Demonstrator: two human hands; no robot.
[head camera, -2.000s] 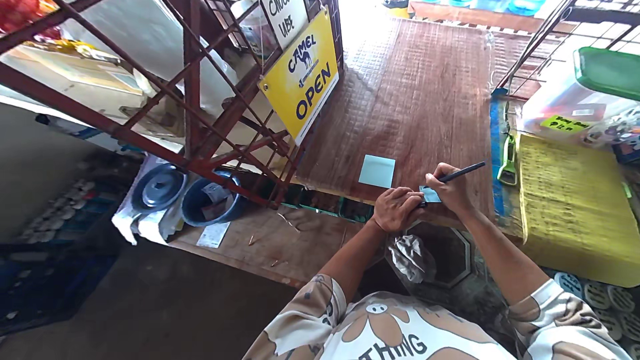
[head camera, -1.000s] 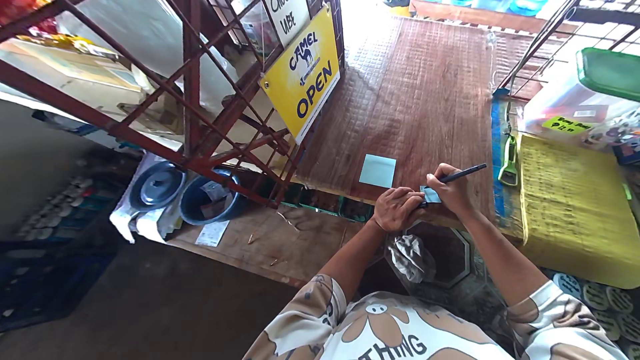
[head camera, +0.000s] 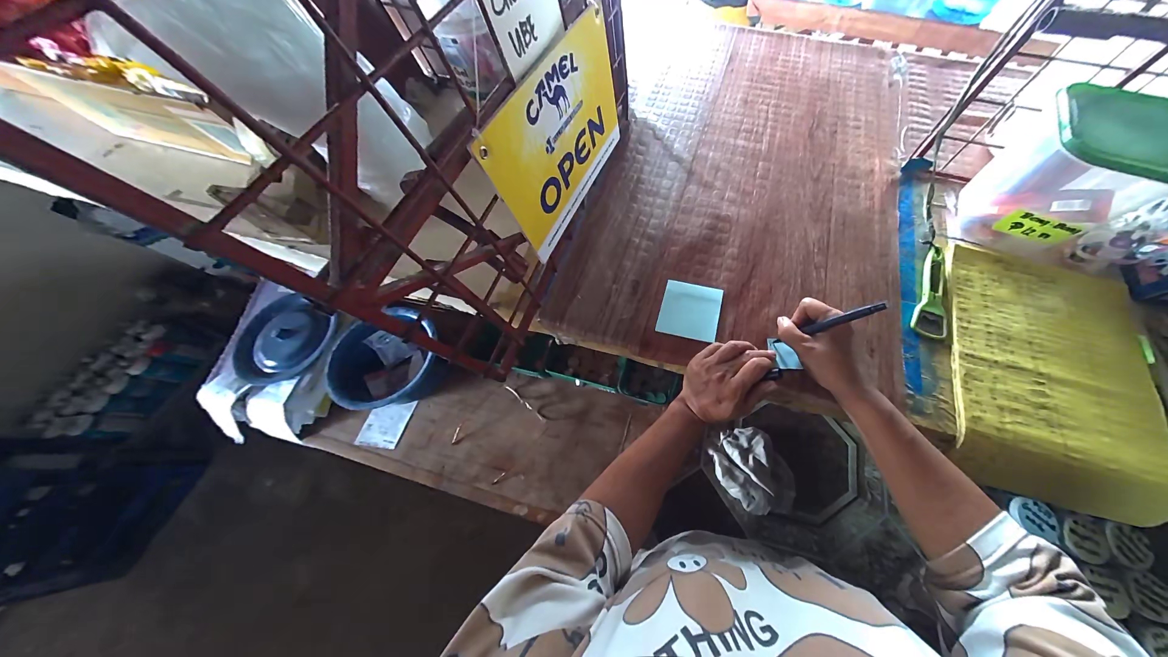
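My right hand (head camera: 821, 347) grips a dark pen (head camera: 844, 318), its upper end pointing right and away, its tip hidden by the fingers. Under that hand lies a small light-blue paper (head camera: 785, 355) at the counter's near edge. My left hand (head camera: 727, 379) rests on the edge beside the paper, fingers bent; a small dark object, perhaps a pen cap, shows by its fingertips, and whether it is held cannot be told. A larger light-blue square note (head camera: 690, 310) lies flat on the brown wood-patterned counter (head camera: 776, 164), left of and beyond my hands.
A red metal grille (head camera: 342, 137) with a yellow sign (head camera: 557, 137) stands left. Below it are blue tubs (head camera: 383, 360) and green trays (head camera: 584, 367) on a lower shelf. To the right are a green-handled opener (head camera: 931, 297), a yellow covered block (head camera: 1049, 365) and a clear green-lidded container (head camera: 1031, 210).
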